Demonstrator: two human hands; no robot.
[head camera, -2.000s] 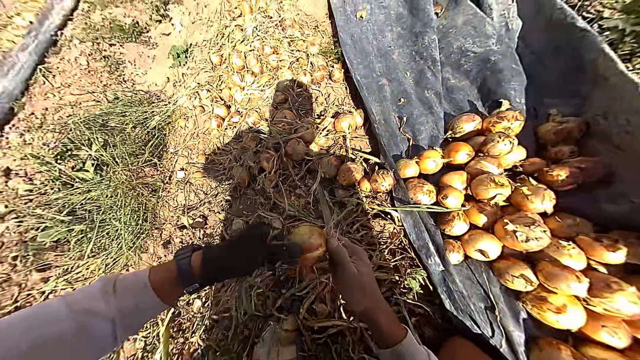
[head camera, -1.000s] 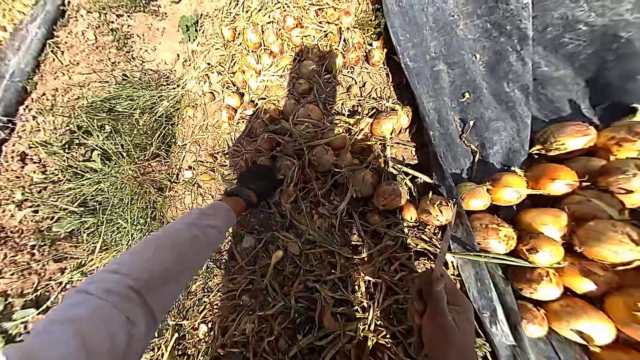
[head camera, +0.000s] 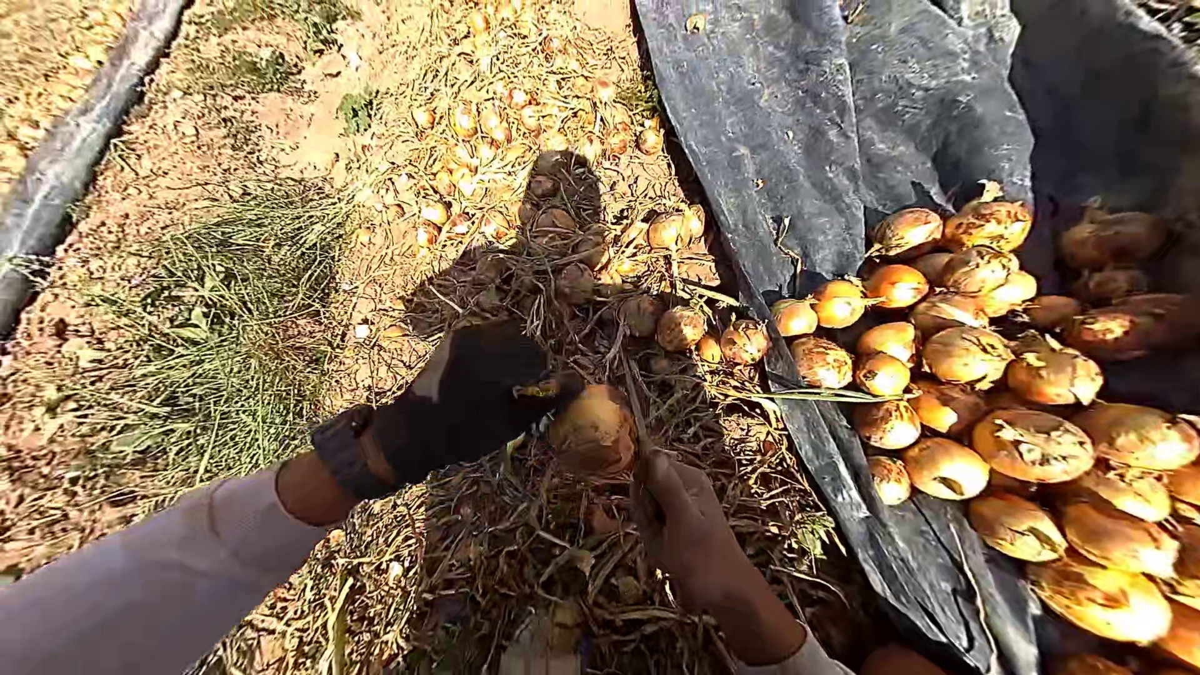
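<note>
My left hand (head camera: 492, 380), in a black glove with a watch at the wrist, holds a yellow onion (head camera: 594, 429) above the dry stalks. My bare right hand (head camera: 677, 502) is closed on the handle of a knife (head camera: 637, 403), whose thin blade points up along the onion's right side. The blade's edge and any contact with the onion are hard to make out. Beyond the hands, several onions (head camera: 681, 328) lie among dry tops in my shadow.
A dark sheet (head camera: 797, 141) runs along the right, with a large heap of onions (head camera: 1033, 444) on it. More onions (head camera: 464, 122) are scattered ahead on straw-covered soil. Green grass (head camera: 248, 328) grows at left, beyond which lies a dark plastic strip (head camera: 70, 169).
One second ago my left hand was reaching to the ground and my right hand held the knife apart from it. Now the left has come back with an onion, beside the knife.
</note>
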